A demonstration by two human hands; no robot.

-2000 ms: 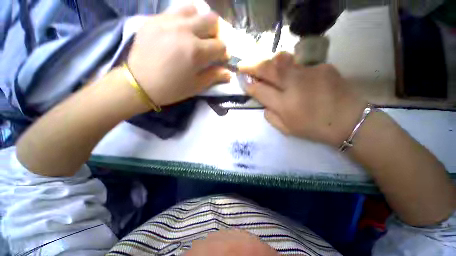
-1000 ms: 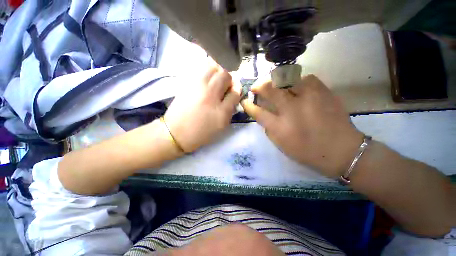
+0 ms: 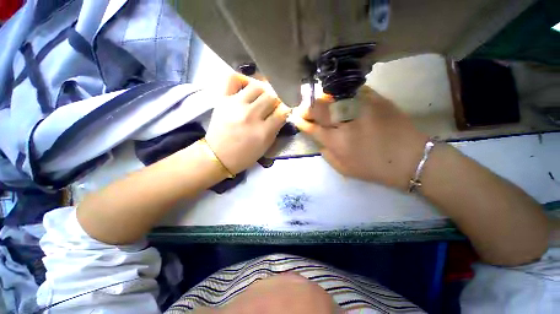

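Observation:
The garment (image 3: 153, 101), pale blue-grey with dark stripes, lies bundled left of the needle, and a dark part of it (image 3: 175, 142) shows beside my left wrist. My left hand (image 3: 245, 126) has its fingers closed on the garment's edge left of the needle. My right hand (image 3: 365, 138) has its fingertips at the same small dark edge (image 3: 288, 128), just under the machine head, touching or nearly touching the left fingertips. The edge is mostly hidden by my fingers and bright light. The sewing machine head (image 3: 264, 37) stands above both hands.
The white table (image 3: 350, 196) has a worn green edge (image 3: 295, 235) towards me. A dark rectangular pad (image 3: 488, 92) lies on the beige machine bed (image 3: 417, 92) at right. More cloth (image 3: 21, 257) hangs at lower left. Something red (image 3: 460, 260) shows below the table at right.
The machine head came fully into view as the camera view shifted. Both hands remain together at the needle, with the fingers slightly shifted. More of the garment bundle shows at left than at first.

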